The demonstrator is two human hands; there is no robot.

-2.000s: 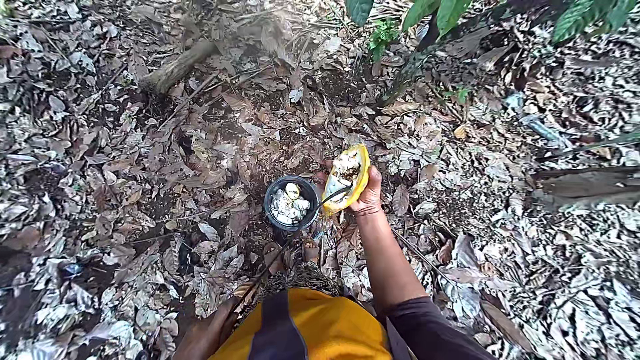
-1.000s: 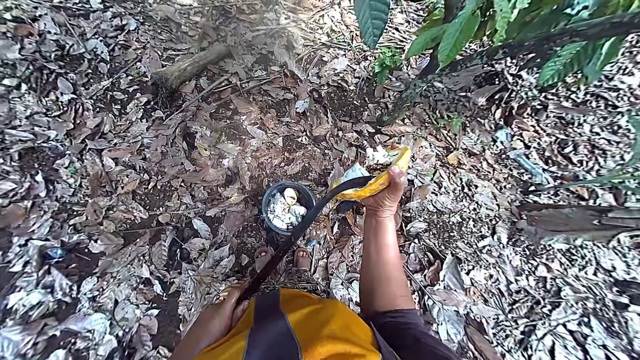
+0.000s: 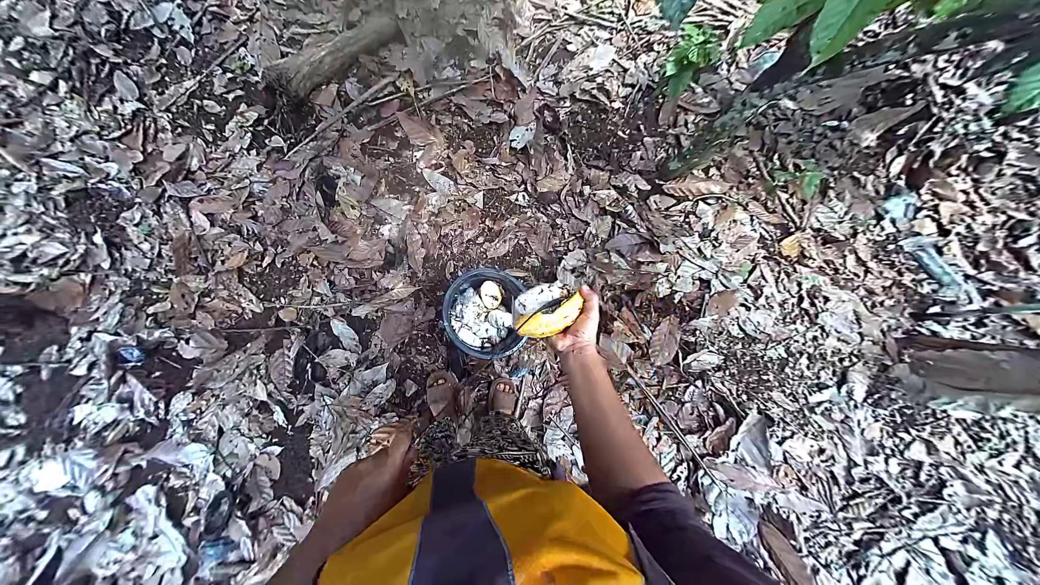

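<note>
My right hand [image 3: 580, 325] holds an opened yellow cacao pod [image 3: 550, 318] at the right rim of a dark round bucket [image 3: 448, 327]. White pulp shows in the pod, and a dark strip crosses its open side. Inside the bucket lie white pulpy cacao beans [image 3: 479, 318] and paler rounded pieces. My left hand [image 3: 396, 457] is low, beside my left leg, below and left of the bucket. Its fingers are blurred, and what they hold cannot be made out. The long dark blade is not clearly visible between my hands.
Dry leaves [image 3: 366, 236] cover the ground around the bucket. My sandalled feet [image 3: 502, 396] stand just below it. A cut log [image 3: 333, 57] lies at the upper left, a brown woody piece [image 3: 971, 370] at the right. Green leaves [image 3: 845, 28] hang at the upper right.
The pod in my right hand has moved left, to the bucket's rim. The long dark blade, which reached from my left hand to the pod a second ago, no longer shows clearly.
</note>
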